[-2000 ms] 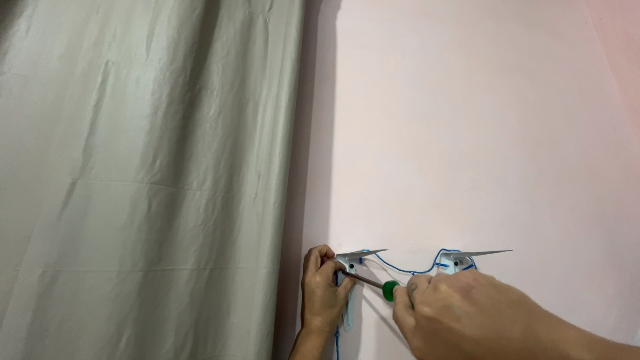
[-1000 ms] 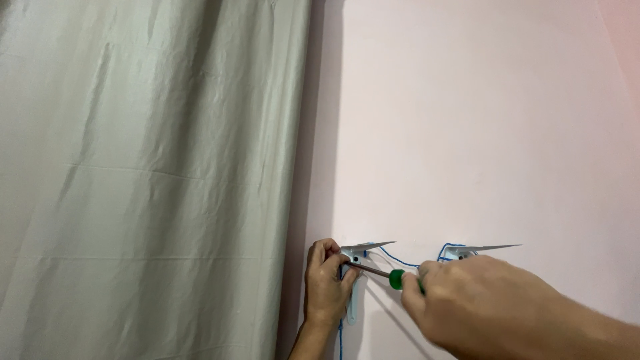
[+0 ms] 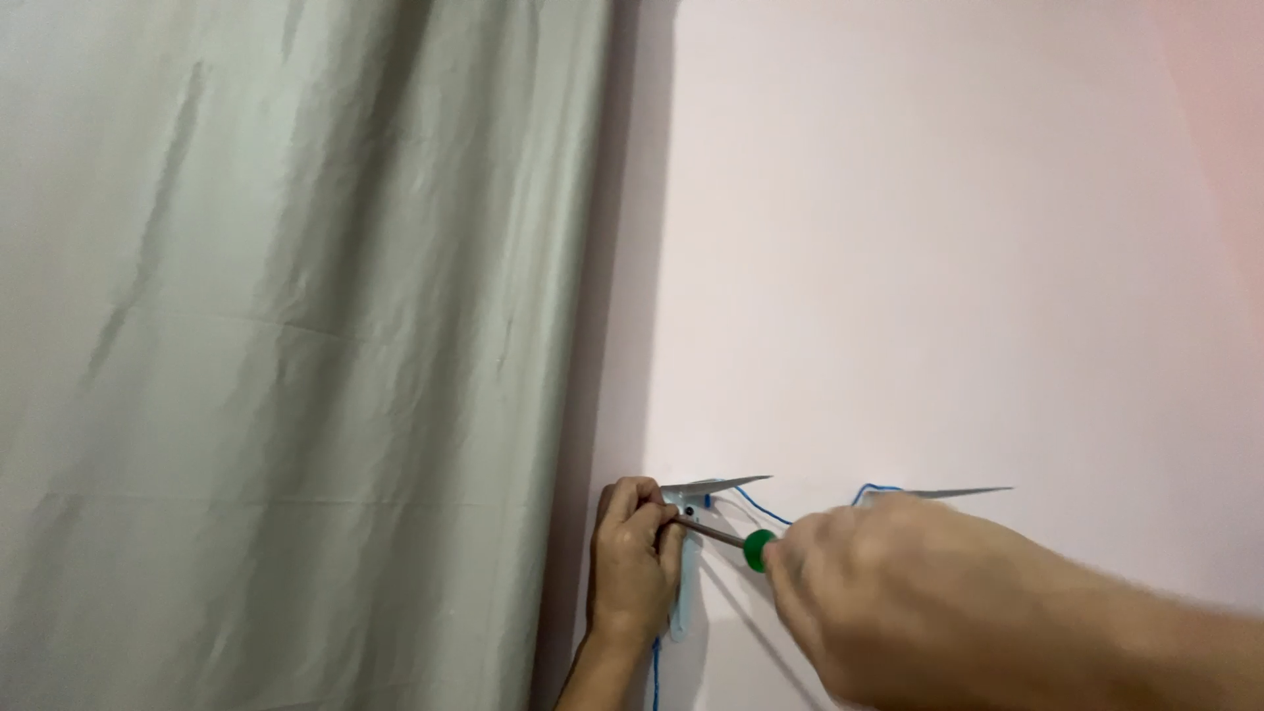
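Note:
My right hand [image 3: 889, 583] is closed around the green handle of a screwdriver [image 3: 713, 532], whose shaft points left to a light-coloured metal bracket [image 3: 681, 583] on the pink wall. At the bracket's upper left, my left hand [image 3: 632, 543] pinches near the screwdriver's tip; whether a screw is between the fingers cannot be seen. A dark screw or hole [image 3: 689, 511] shows beside the tip. From the bracket's top a pointed metal arm [image 3: 719, 486] juts to the right. A second pointed metal arm [image 3: 958, 492] stands out behind my right hand, which hides its base.
A grey-green curtain [image 3: 395, 346] hangs on the left, close to my left hand. Thin blue cord [image 3: 762, 509] runs between the two brackets, and more blue cord [image 3: 656, 676] hangs below the left one. The pink wall [image 3: 889, 247] rises above both hands.
My right hand has shifted up and now covers more of the right bracket than two seconds ago. Both hands keep their hold at the left bracket.

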